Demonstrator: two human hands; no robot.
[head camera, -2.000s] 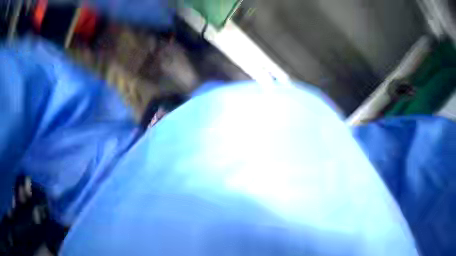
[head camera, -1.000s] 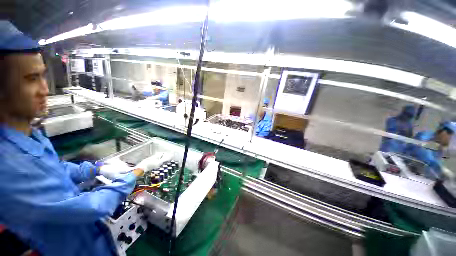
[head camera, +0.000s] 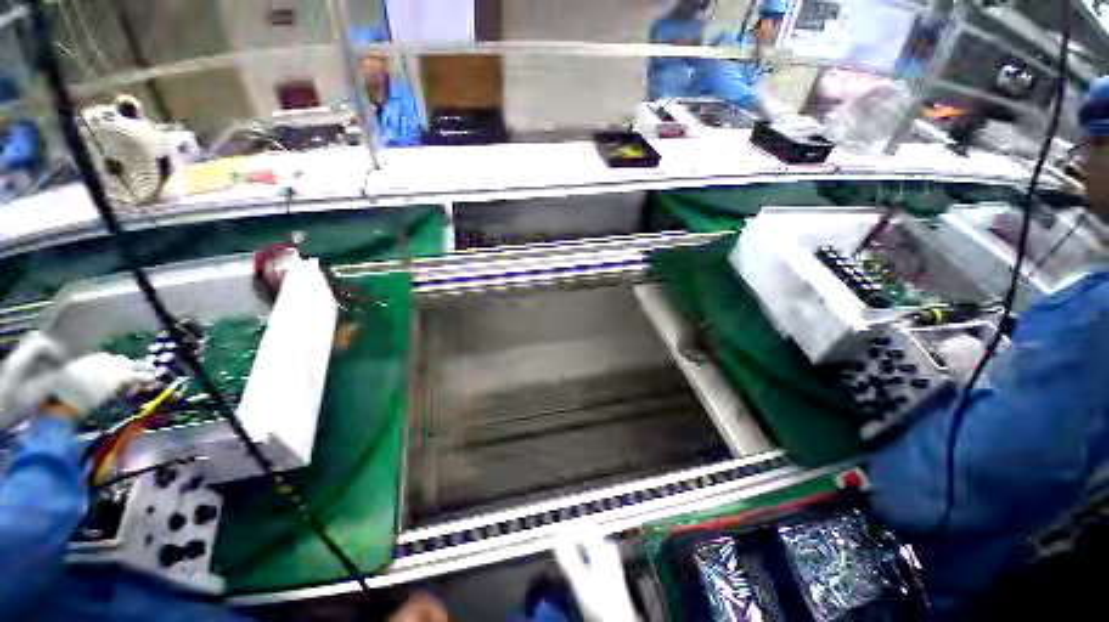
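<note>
A small skin-coloured patch (head camera: 423, 608), probably my left hand, is cut off by the bottom edge. A blurred white glove shape (head camera: 596, 577) beside a bit of blue cloth is at bottom centre; it may be my right hand or a loose glove. What either holds cannot be told. Just right of it, a tray with a green and red rim (head camera: 730, 522) holds black parts in shiny clear wrap (head camera: 839, 565). A white housing (head camera: 292, 371) with a green board lies at left on a green mat. Another open white housing (head camera: 791, 286) is at right.
A person's gloved hand (head camera: 91, 379) works in the left housing. Another person's blue sleeve (head camera: 1003, 413) is close at right. Black cords hang at left and right. Conveyor rails (head camera: 584, 508) run across; a white bench (head camera: 487, 170) is behind.
The view has turned right and down. The left housing and worker have shifted left in the picture. The right housing, the worker beside it and the wrapped parts have come into view.
</note>
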